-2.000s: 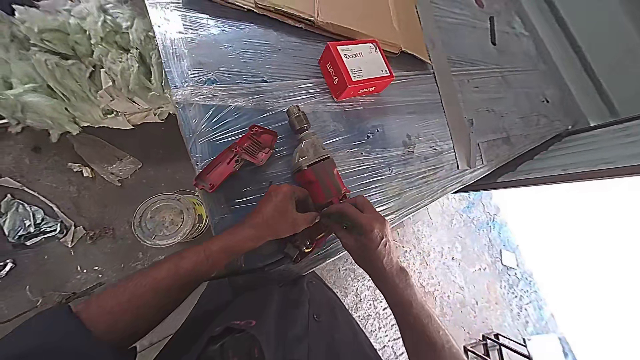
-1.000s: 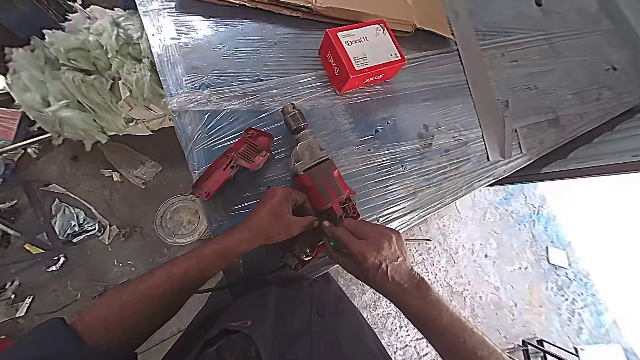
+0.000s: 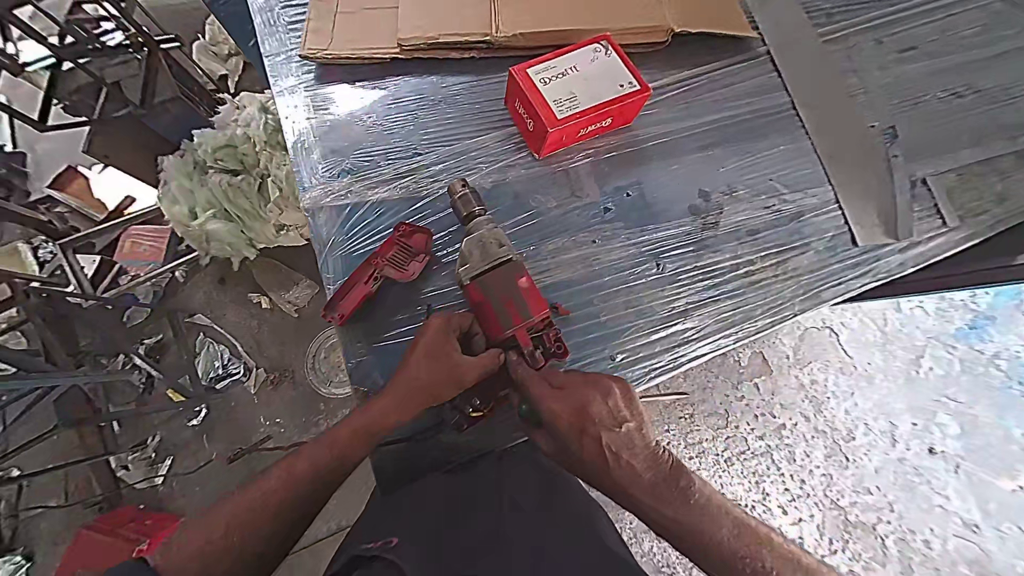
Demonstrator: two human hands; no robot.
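A red electric drill (image 3: 500, 296) with a metal chuck lies on the plastic-wrapped table, its rear housing opened and inner parts showing. My left hand (image 3: 444, 356) grips the left side of the drill's opened rear end, thumb and fingertips close together. Against the same rear end, my right hand (image 3: 588, 412) has its fingertips pressed near the left thumb; something green shows under its curled fingers, mostly hidden. A detached red handle cover (image 3: 380, 272) rests left of the drill. Dark parts of the open handle (image 3: 476, 408) show between the hands.
A red cardboard box (image 3: 578, 94) bearing writing stands behind the drill, near flattened cardboard (image 3: 496, 24). A grey metal profile (image 3: 832, 120) lies at the right on the wrapped table (image 3: 680, 200). Pale stuffing (image 3: 232, 184), metal frames and scraps are on the left; a round lid-like object (image 3: 328, 364) sits below the edge.
Both hands stay at the drill's rear end, with small shifts of the fingers. The drill, the loose cover and the red box have not plainly moved; the view has shifted left.
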